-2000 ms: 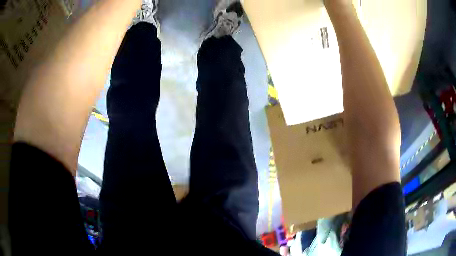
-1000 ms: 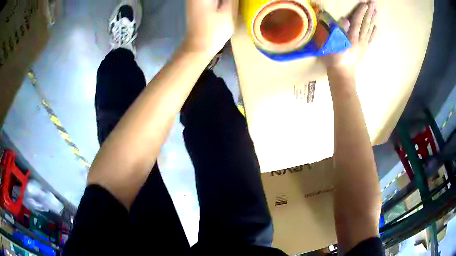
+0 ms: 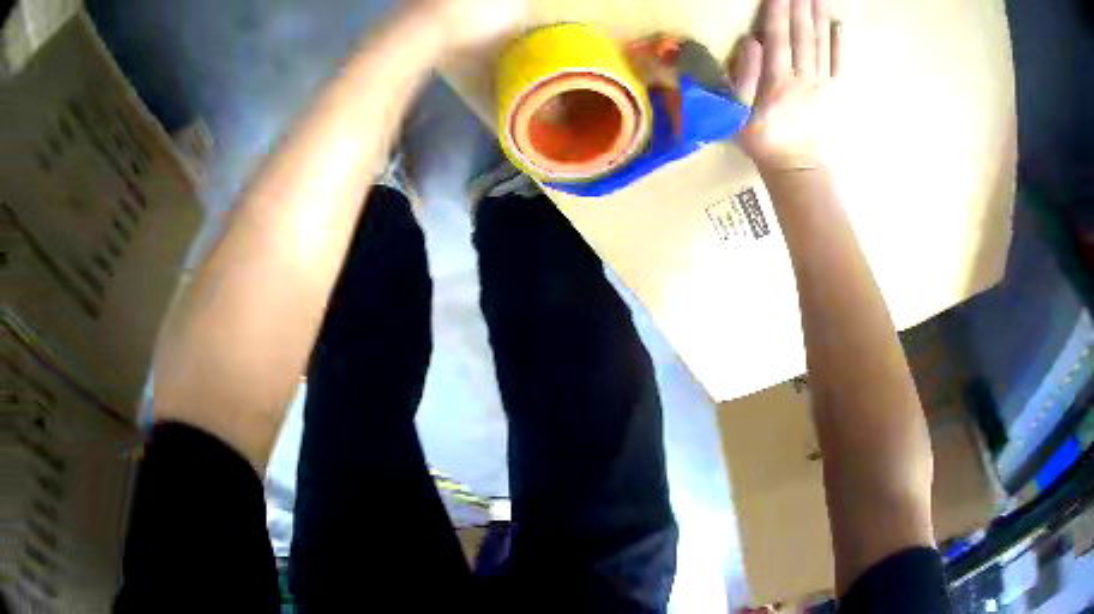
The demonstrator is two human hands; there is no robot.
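Observation:
A large brown carton (image 3: 924, 180) with black print lies under my hands on the right. A tape dispenser (image 3: 708, 118) with a blue body and orange-red part is over its left side. It carries a yellow packing tape roll (image 3: 558, 60). My right hand (image 3: 794, 90) is open, fingers extended against the carton, with the thumb side close to the dispenser's blue end. My left hand (image 3: 474, 22) is blurred and partly cut off at the top edge, just left of the roll. Its fingers cannot be made out, nor whether it touches the dispenser.
Another brown carton (image 3: 768, 480) is below the large one. Printed brown cartons (image 3: 84, 192) are stacked along the left. My legs and shoes are over the blue-grey floor (image 3: 456, 312) in the middle. Dark frames and a blue item (image 3: 1061, 462) show at the lower right.
The tape dispenser, out of view two seconds ago, has shifted left and slightly down in the picture since one second ago. My left arm has moved left. The view has turned, showing more left-side cartons.

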